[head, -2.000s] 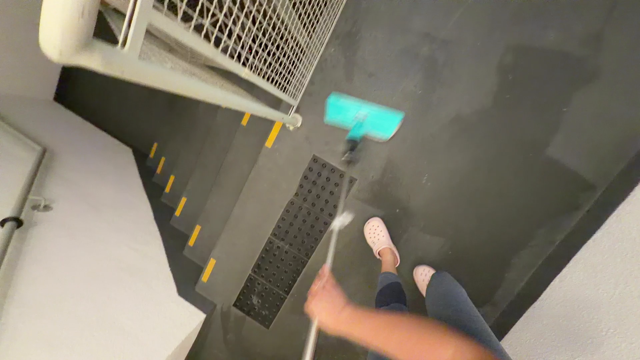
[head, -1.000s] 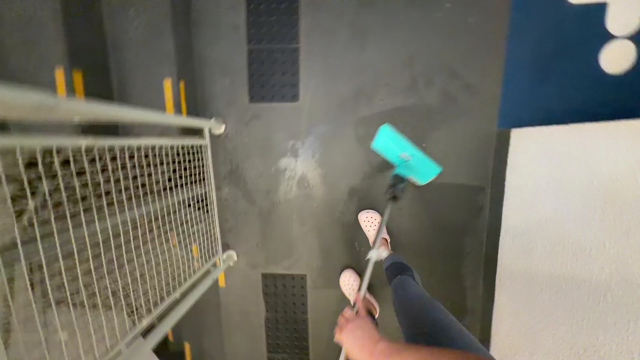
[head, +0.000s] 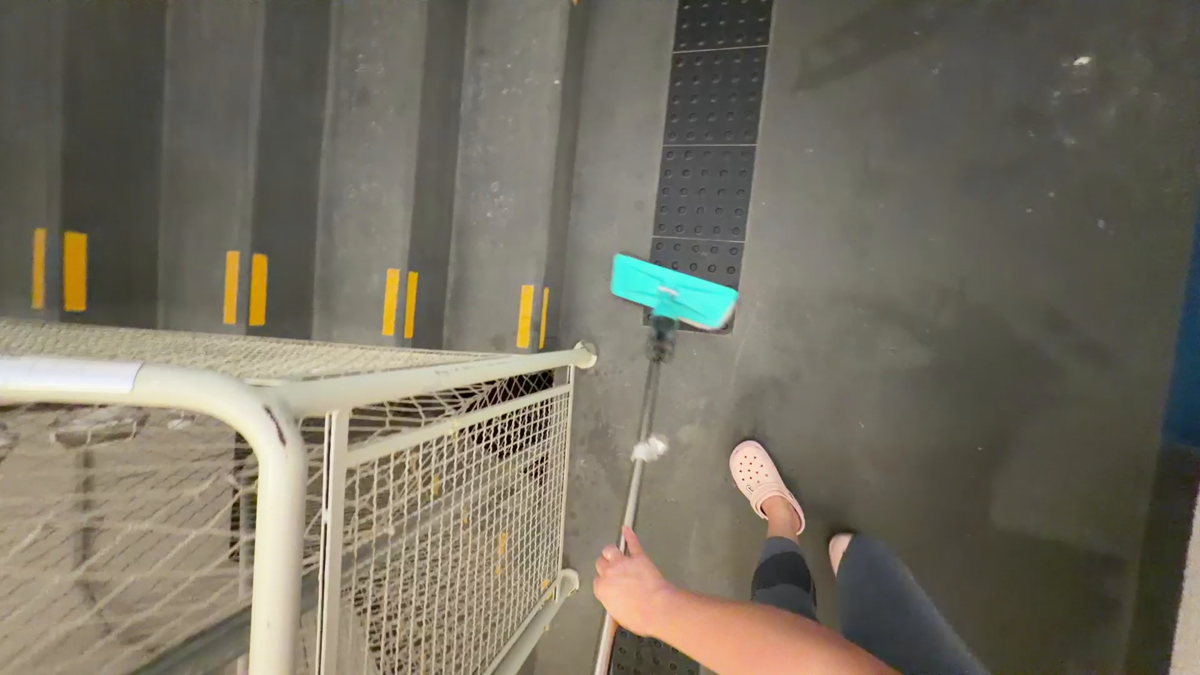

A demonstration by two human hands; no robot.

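My right hand (head: 633, 583) is closed around the metal pole (head: 639, 492) of a flat mop, low in the view, left of my legs. The mop's turquoise rectangular head (head: 673, 292) lies over the near end of a dark studded tactile strip (head: 710, 192), joined to the pole by a dark swivel joint (head: 662, 339). A whitish, blurred piece (head: 651, 448) sits partway along the pole. The pole's lower end runs out of the frame. My left hand is outside the view.
A cream metal railing with mesh panels (head: 455, 525) stands at lower left, close to the pole. Beyond it, stairs (head: 502, 178) with yellow edge markings (head: 526, 317) occupy the upper left. Pink clogs (head: 761, 478) are on the grey floor (head: 947, 309).
The view has swung considerably. The mop head, over plain floor a second ago, is now over the studded strip beside the stairs. My right hand has kept its hold on the pole.
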